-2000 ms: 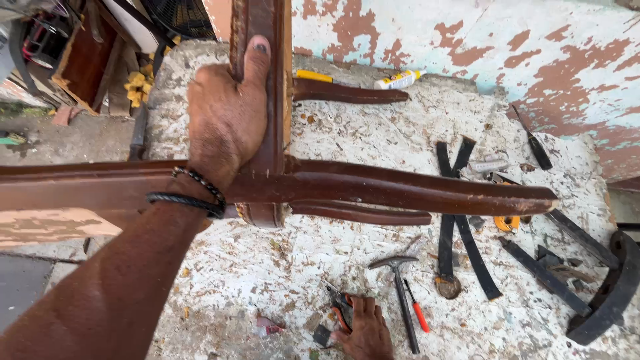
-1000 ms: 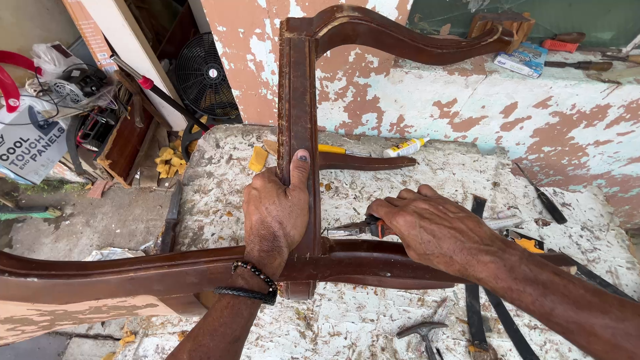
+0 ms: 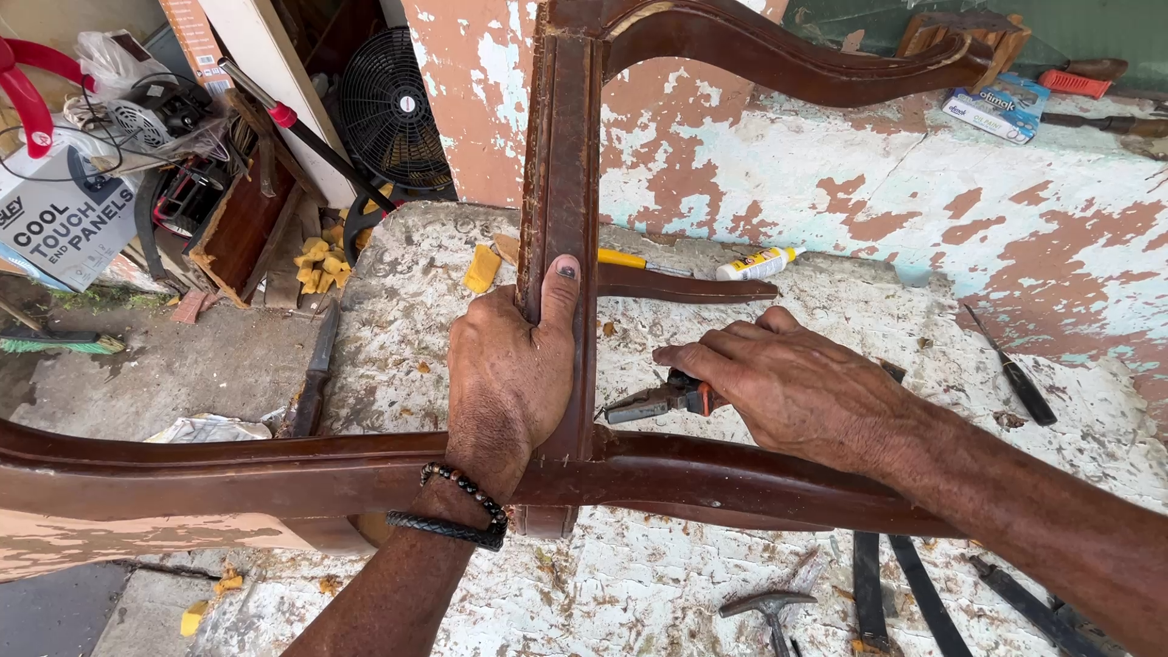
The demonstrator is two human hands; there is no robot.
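Note:
My left hand (image 3: 511, 365) grips the upright rail of a dark brown wooden furniture frame (image 3: 566, 182), its thumb lying along the face. My right hand (image 3: 794, 383) holds pliers (image 3: 643, 404) with dark and orange handles. The jaws point left, close to the rail near its joint with the long curved lower member (image 3: 730, 470); a thin point shows at their tip, too small to make out. Whether the jaws touch the wood I cannot tell. A curved arm (image 3: 803, 64) of the frame reaches right at the top.
The frame lies over a paint-flecked slab (image 3: 411, 328). On the slab are a hammer (image 3: 768, 602), black straps (image 3: 926, 593), a glue bottle (image 3: 760, 264), a thin black-handled tool (image 3: 1027, 388) and a knife (image 3: 315, 374). A peeling wall (image 3: 867, 192) and a black fan (image 3: 397, 109) stand behind.
Two seconds ago my right hand was low on the slab at the pliers; it has since come up to the frame with them. My left hand still grips the rail. The view has shifted.

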